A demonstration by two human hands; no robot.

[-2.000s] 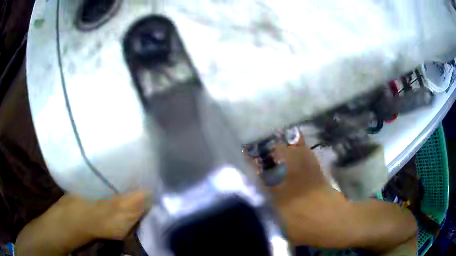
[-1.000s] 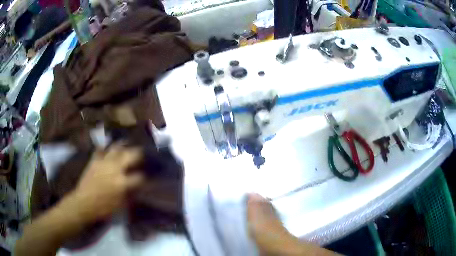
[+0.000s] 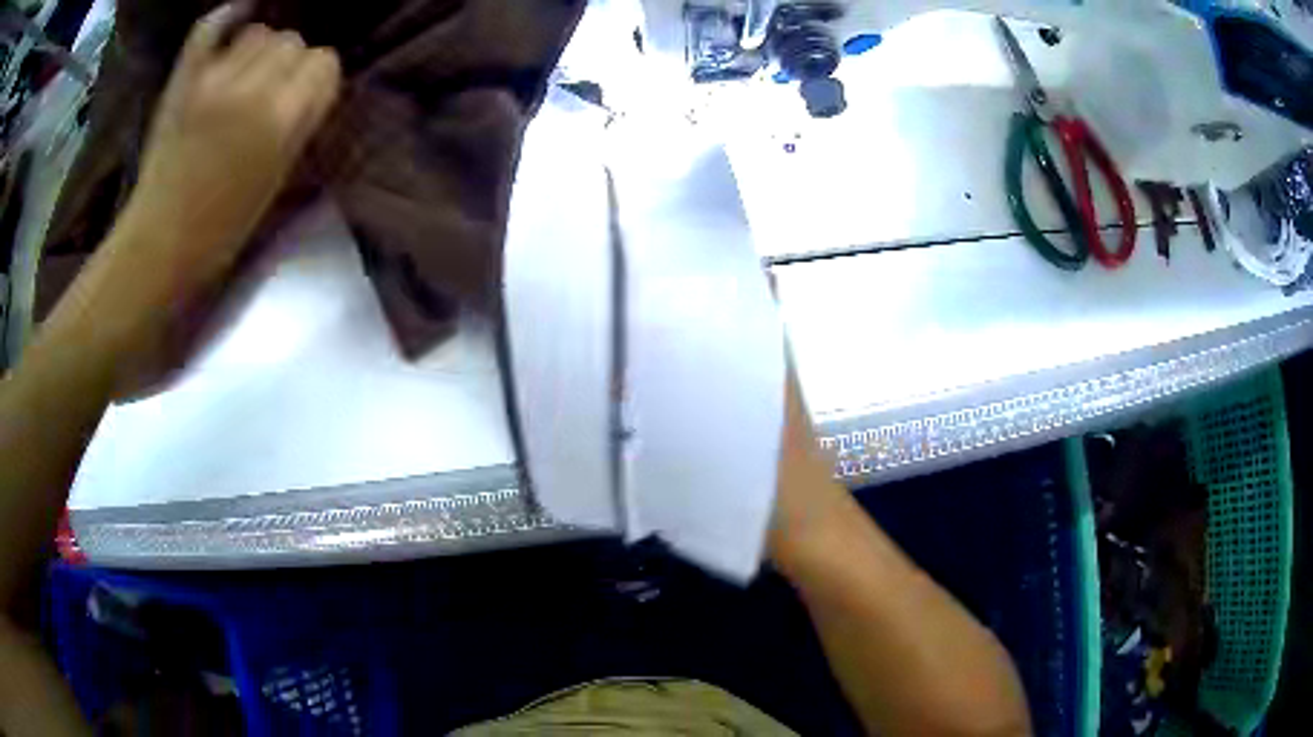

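A white-backed facing piece (image 3: 691, 331) with a dark seam down its middle lies in front of the needle area and hangs over the table's front edge. It joins the brown garment (image 3: 432, 159), heaped at the left. My left hand (image 3: 252, 108) is closed on the brown garment at the upper left. My right hand is hidden behind the white piece; only my right forearm (image 3: 864, 605) shows, coming up from the lower right. The sewing machine's foot area (image 3: 720, 43) is at the top, brightly lit.
Scissors with green and red handles (image 3: 1068, 187) lie on the machine bed at the right, beside small dark metal parts (image 3: 1174, 216). White cord (image 3: 1267, 238) is coiled at the far right. Below the table's ruler-marked edge (image 3: 994, 410) are a green basket (image 3: 1250, 547) and a blue crate (image 3: 144, 583).
The view has tilted down towards the table front. The white-backed piece now lies across the edge, with my right hand behind it. My left hand has moved up and left over the brown cloth.
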